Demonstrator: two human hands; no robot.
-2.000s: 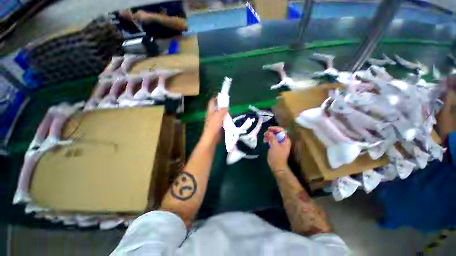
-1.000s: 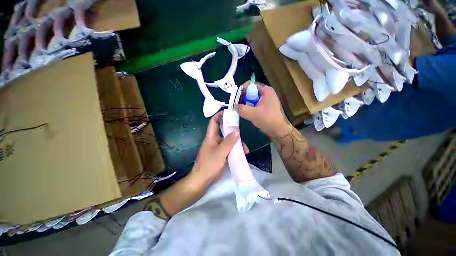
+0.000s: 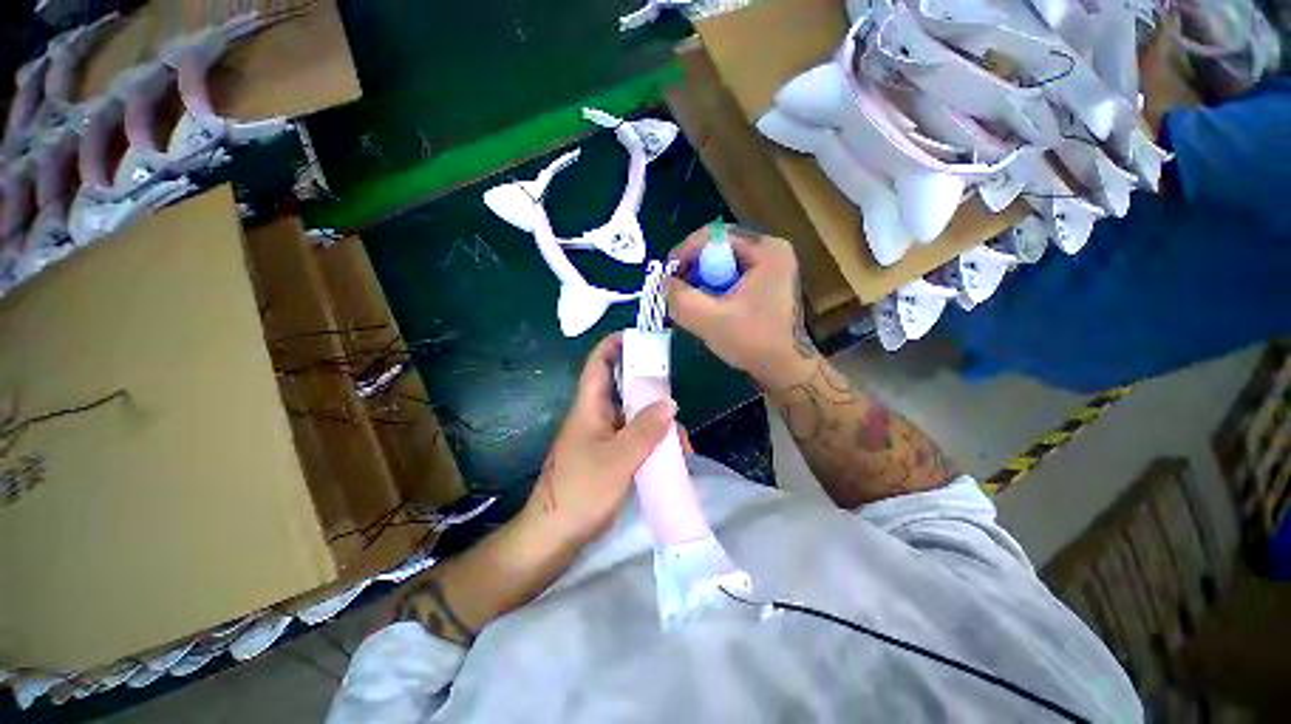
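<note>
My left hand (image 3: 602,446) grips the pink band of a cat-ear headband (image 3: 660,488) held end-on, its white pronged end (image 3: 656,300) pointing away from me. A black wire hangs from its near end across my shirt. My right hand (image 3: 748,308) holds a blue glue bottle (image 3: 718,265) with its pale green nozzle pointing up and away. The right fingertips are beside the prongs; whether they touch is unclear. Loose headbands (image 3: 572,255) lie on the dark green surface just beyond my hands.
Cardboard sheets (image 3: 156,424) with headbands under them stand at left, black wires poking out. Rows of headbands (image 3: 142,127) lie at upper left. A headband heap (image 3: 977,127) sits on cardboard at right. A person's blue sleeve (image 3: 1218,184) is beyond it. A green strip (image 3: 482,156) crosses behind.
Since the oldest frame, both hands have come together near my body, with the headband turned end-on. Over the last second, the hands and headband hold nearly the same pose while the view shifts slightly.
</note>
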